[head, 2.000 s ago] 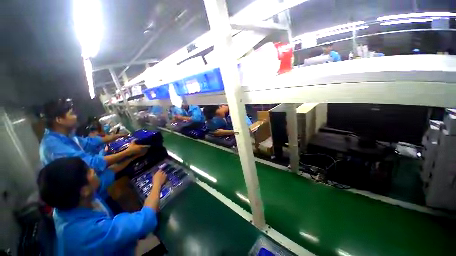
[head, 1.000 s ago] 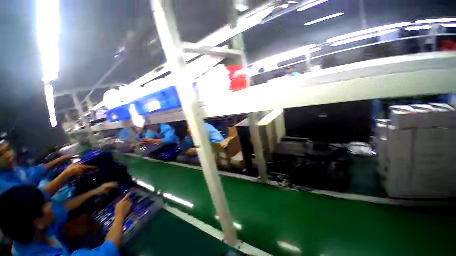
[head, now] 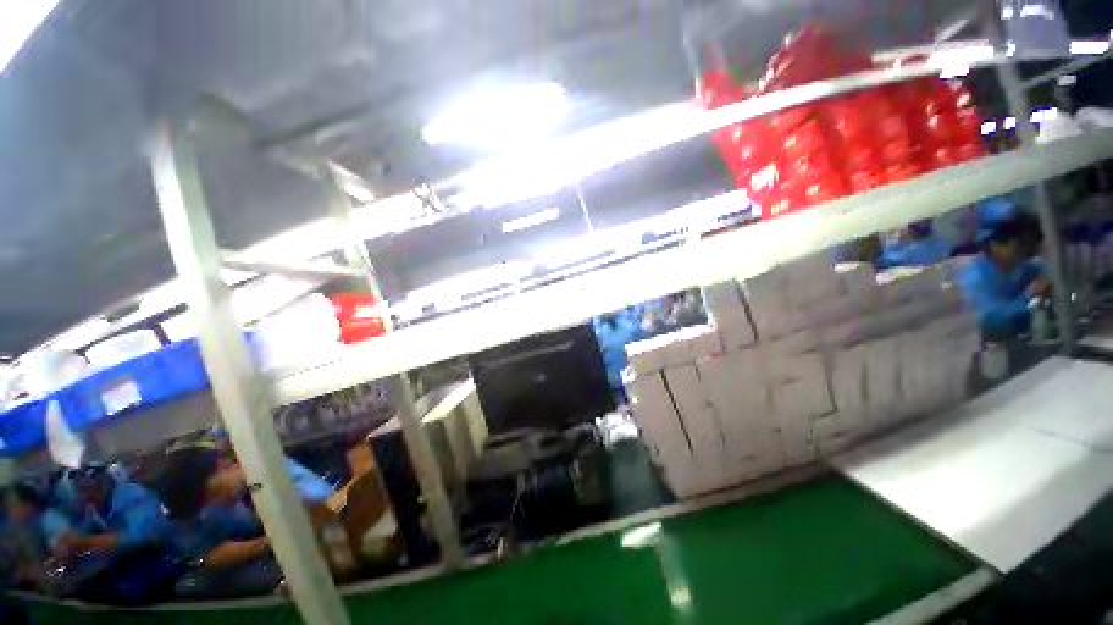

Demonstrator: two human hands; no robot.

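Observation:
Neither of my hands is in the picture. Nearest in front of me is the green conveyor belt [head: 757, 568], running across the bottom of the view. A white shelf frame stands over it, with a slanting white post [head: 226, 354] at the left. A white board [head: 995, 458] lies at the right, beside the end of the visible belt. The picture is blurred. No phone or cover can be made out.
Stacked white boxes [head: 793, 397] stand beyond the belt, left of them a black monitor [head: 544, 381] and an open cardboard box [head: 356, 510]. Red packs [head: 842, 137] and blue bins [head: 140, 381] are on the shelf. People in light blue smocks sit at far left and far right.
The view has swung right. The two nearby workers and their trays at the left have left the picture. The red packs, more white boxes and the white board have come into view.

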